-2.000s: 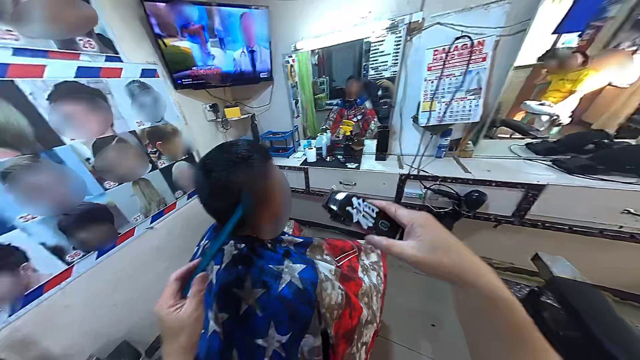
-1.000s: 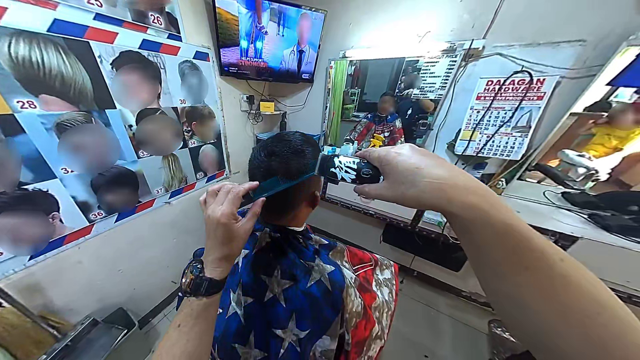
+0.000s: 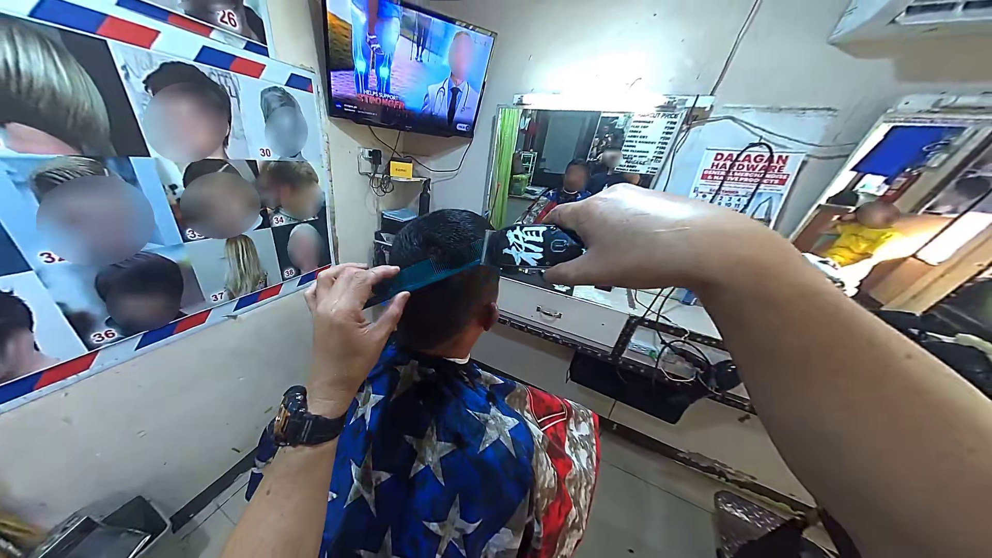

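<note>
A seated person with short dark hair point(image 3: 446, 294) faces away, draped in a star-and-stripe barber cape point(image 3: 442, 457). My left hand point(image 3: 353, 322), with a wristwatch point(image 3: 302, 418) on the wrist, pinches the handle end of a teal comb point(image 3: 422, 277). The comb slants across the back of the head, its teeth against the hair. From the right my right hand point(image 3: 628, 236) grips a black hair clipper point(image 3: 535, 246) with white markings. The clipper's blade end is at the comb's far end, beside the head. My right fingers partly cover the clipper's body.
Haircut posters point(image 3: 170, 186) cover the left wall below a television point(image 3: 411, 62). A mirror point(image 3: 542, 147) stands behind a counter with white drawers point(image 3: 546, 314) and hanging cables. A black bin-like container point(image 3: 116, 527) is at the lower left. Another mirror point(image 3: 891, 194) is at the right.
Two seconds ago both hands were apart from the hair at either side; now comb and clipper meet at the back of the head. Since one second ago the hands are nearly unchanged. The view has shifted.
</note>
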